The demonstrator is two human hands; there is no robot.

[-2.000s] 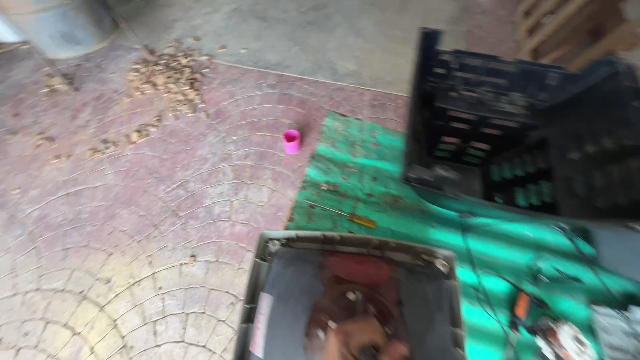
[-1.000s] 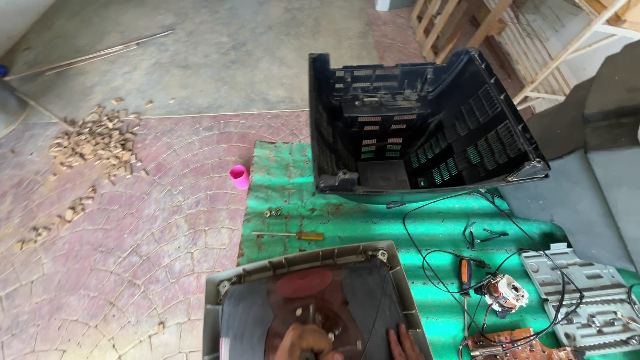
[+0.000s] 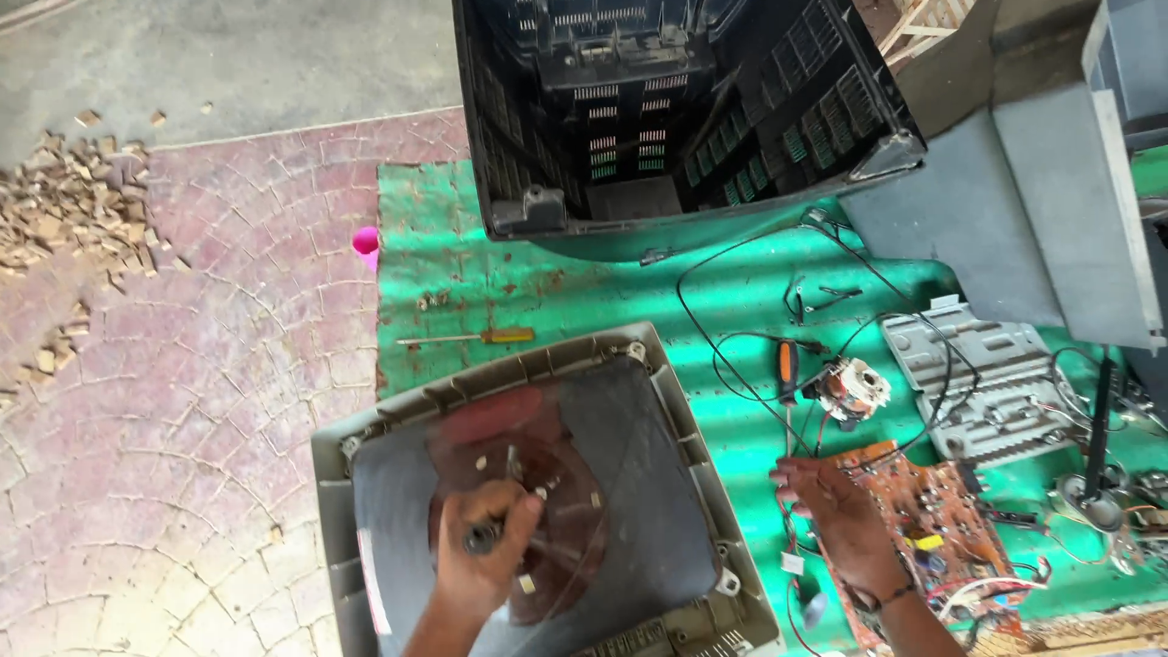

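Note:
A cathode-ray picture tube [image 3: 630,456] lies back side up in its grey plastic television front frame [image 3: 707,456]. From the lower left, my left hand [image 3: 484,538] is closed around what looks like the tube's dark neck. My right hand [image 3: 844,529] is at the left side of an orange-brown circuit board [image 3: 944,511], palm and fingers open; whether it touches the board cannot be told. Above the board lie a deflection yoke [image 3: 853,391] and a screwdriver with an orange and black handle [image 3: 787,370]. Beyond the frame rests a yellow-handled screwdriver [image 3: 506,335].
A black plastic television back cover [image 3: 630,196] stands behind the tube on a green corrugated sheet [image 3: 584,283]. A grey socket-set case [image 3: 990,388], cables and metal parts are at the right. A pink cup [image 3: 366,245] and wood chips [image 3: 73,210] are on the paved floor.
My right hand has moved right, from the tube's right side to the circuit board. My left hand stays at the middle of the tube. The view has shifted.

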